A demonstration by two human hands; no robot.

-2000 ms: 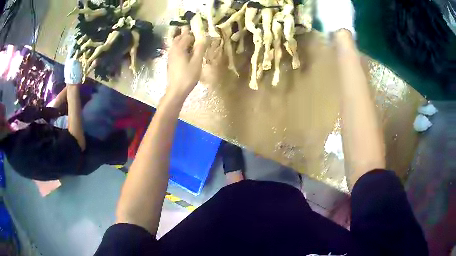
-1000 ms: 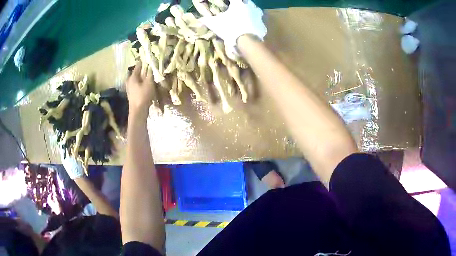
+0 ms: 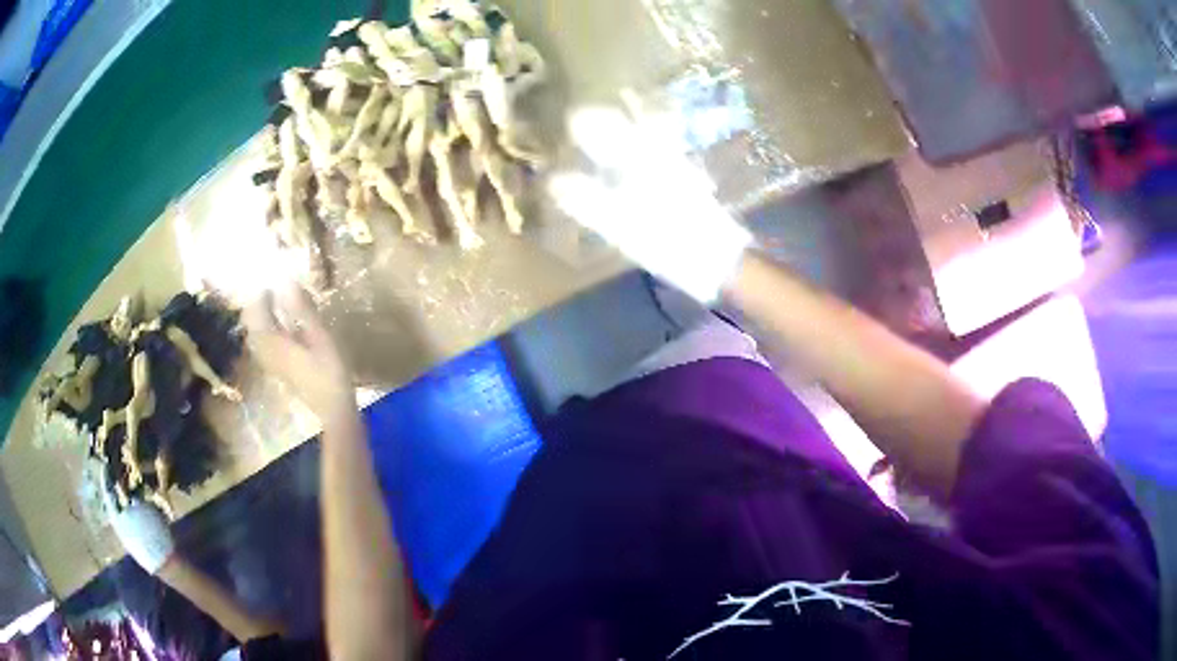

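A heap of tan doll bodies (image 3: pixel 400 123) lies on the cardboard-covered bench at the upper middle left, limbs pointing toward me. My bare left hand (image 3: pixel 294 346) is blurred over the bench just below the heap, apart from it, with nothing seen in it. My right hand (image 3: pixel 658 194), in a white glove, is right of the heap, away from it. It is overexposed and blurred, with fingers apart and nothing visible in it.
Dolls with dark hair (image 3: pixel 161 387) lie at the left, with another person's gloved hand (image 3: pixel 140 532) beside them. A green surface (image 3: pixel 123 142) runs behind the bench (image 3: pixel 516 271). A blue bin (image 3: pixel 452 452) is below its edge. An open carton (image 3: pixel 1000 258) glares at the right.
Both hands have left the heap of doll bodies; the left moved toward me, the right to the right. The view has turned right, showing the carton. The heap stays on the bench.
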